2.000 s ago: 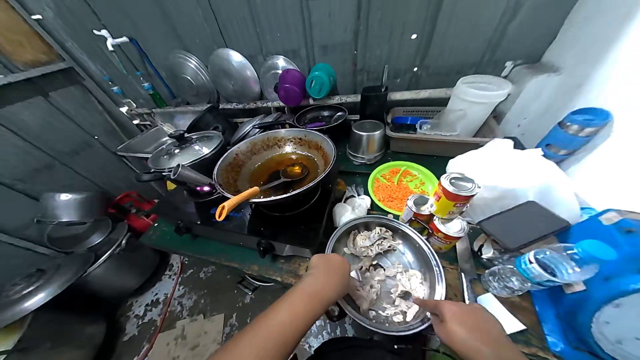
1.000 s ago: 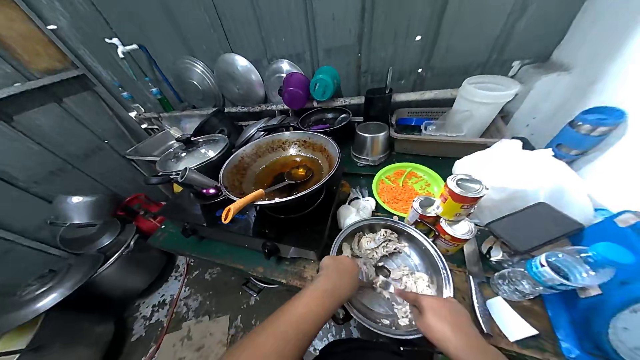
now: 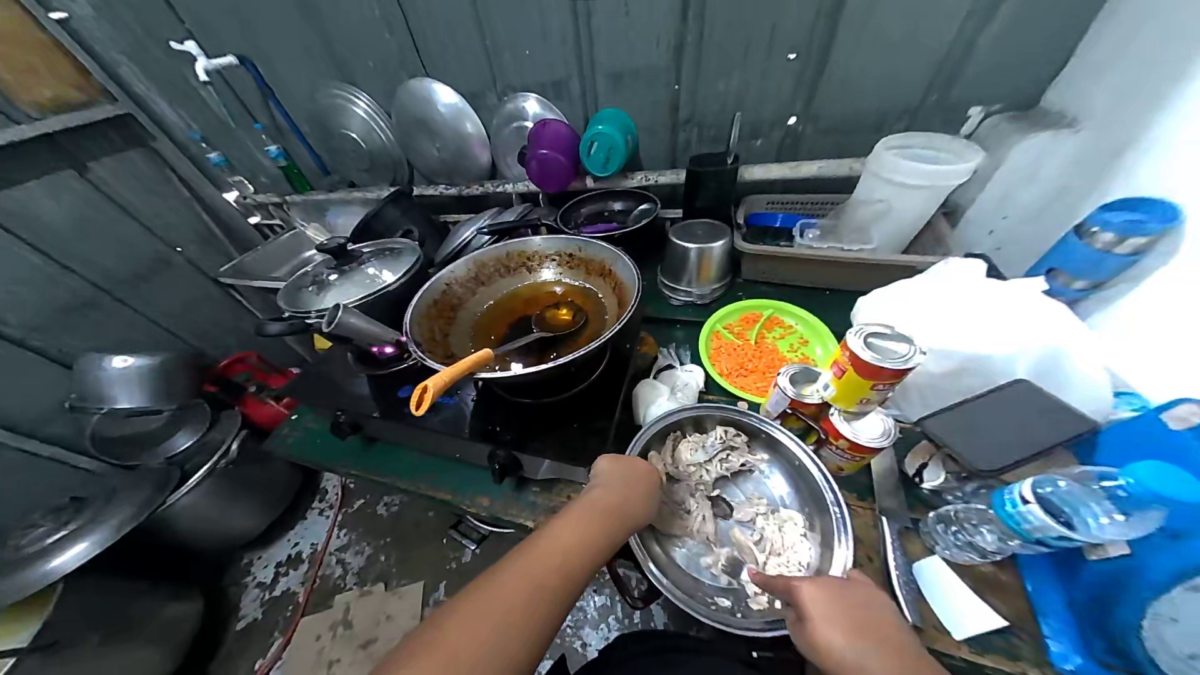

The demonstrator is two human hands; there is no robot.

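Note:
A round stainless steel bowl (image 3: 825,487) holds pale shredded meat (image 3: 708,459) in two heaps. My left hand (image 3: 633,492) is curled over the bowl's left side, against the meat; whether its fingers grip a piece is hidden. Over the lower right rim reaches my right hand (image 3: 834,609), its fingertips at the edge of the nearer heap (image 3: 783,544); its grip cannot be made out. Left of the bowl, a large pan (image 3: 441,300) of brown oil stands on the stove, with an orange-handled ladle (image 3: 450,380) resting in it.
Behind the bowl are a green plate (image 3: 825,337) of diced carrot, stacked cans (image 3: 877,370) and a tied plastic bag (image 3: 667,389). To the right lie a knife (image 3: 898,553), a plastic bottle (image 3: 1041,511) and a dark tablet-like slab (image 3: 1008,427). A lidded pot (image 3: 356,281) stands left of the pan.
My right hand has moved from within the bowl to its lower right rim. My left hand stays at the left side. The view has shifted slightly.

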